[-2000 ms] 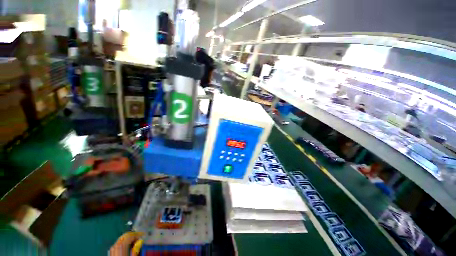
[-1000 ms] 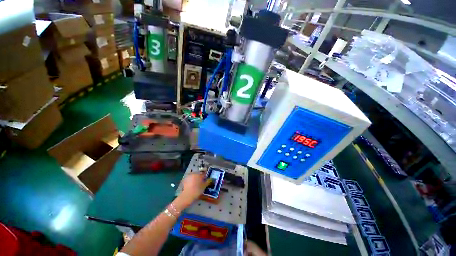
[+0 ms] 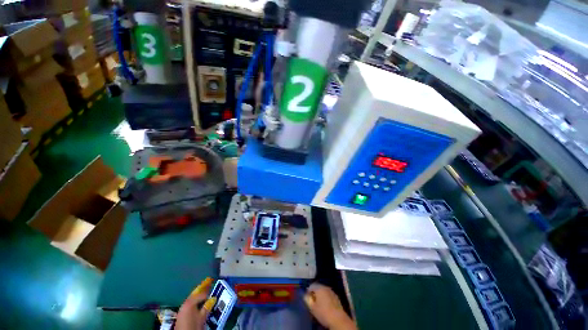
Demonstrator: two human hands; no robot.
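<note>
A dark and white panel (image 3: 265, 232) lies on the orange-red fixture (image 3: 263, 251), on the silver-grey base plate (image 3: 235, 258) below the blue press head (image 3: 280, 177). My left hand (image 3: 195, 308), with yellow finger cots, holds another framed panel (image 3: 221, 304) tilted at the front left corner of the blue press base (image 3: 264, 292). My right hand (image 3: 327, 307) is at the base's front right corner, fingers bent against its side; its fingertips are partly hidden and no object shows in it. The bottom edge cuts off both hands.
The temperature controller (image 3: 387, 155) overhangs stacked white sheets (image 3: 393, 242) at right. Panels (image 3: 477, 271) lie in a row on the green conveyor (image 3: 516, 258). A dark tool block (image 3: 177, 193) stands left of the press, beside an open cardboard box (image 3: 84, 219).
My left hand has moved from the fixture back to the press's front left corner and now shows a panel in it. My right hand has come up beside the base. The view has shifted slightly.
</note>
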